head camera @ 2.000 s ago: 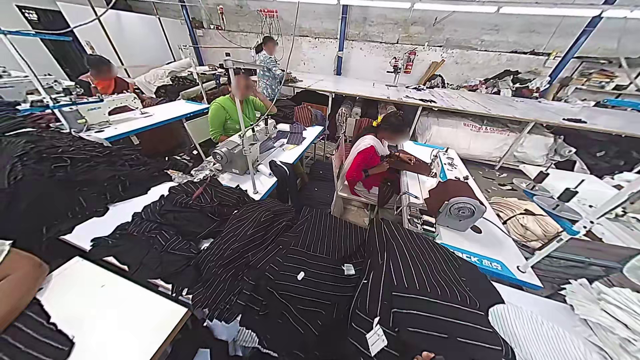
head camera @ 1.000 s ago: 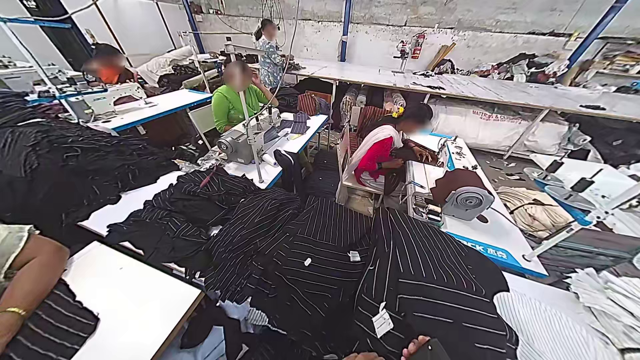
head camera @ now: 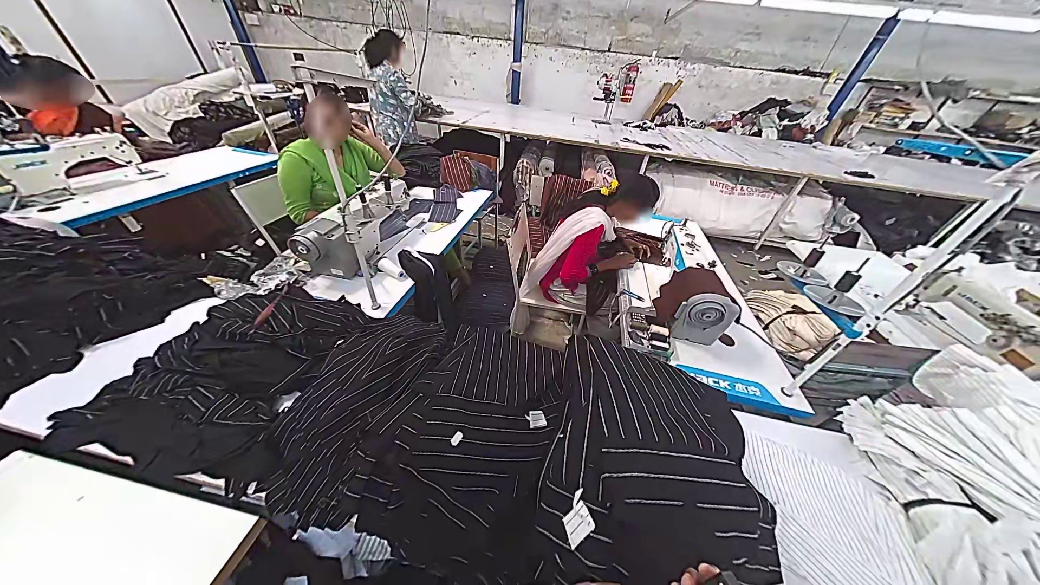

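Note:
At the bottom edge, the fingertips of my right hand (head camera: 696, 575) show against black striped garments (head camera: 674, 487), with a small dark object beside them that I cannot identify. Only a sliver of my left hand (head camera: 599, 582) is visible, to the left of it; what it holds is hidden. A white paper tag (head camera: 578, 522) lies on the garment just above my hands. Smaller white labels (head camera: 536, 418) sit on the neighbouring striped garment, and more dark striped garments (head camera: 349, 390) are heaped to the left.
A white tabletop (head camera: 106, 520) is at the lower left. Light striped fabric (head camera: 829, 504) and bundled white pieces (head camera: 951, 455) lie to the right. Ahead, co-workers sit by sewing machines (head camera: 705, 317), (head camera: 341, 240); another person stands at a long back table (head camera: 731, 150).
A co-worker's forearm and the striped cloth beside it, at the left edge earlier, are out of view. My fingers, seen at the bottom one second ago, now show less. The seated co-workers remain there.

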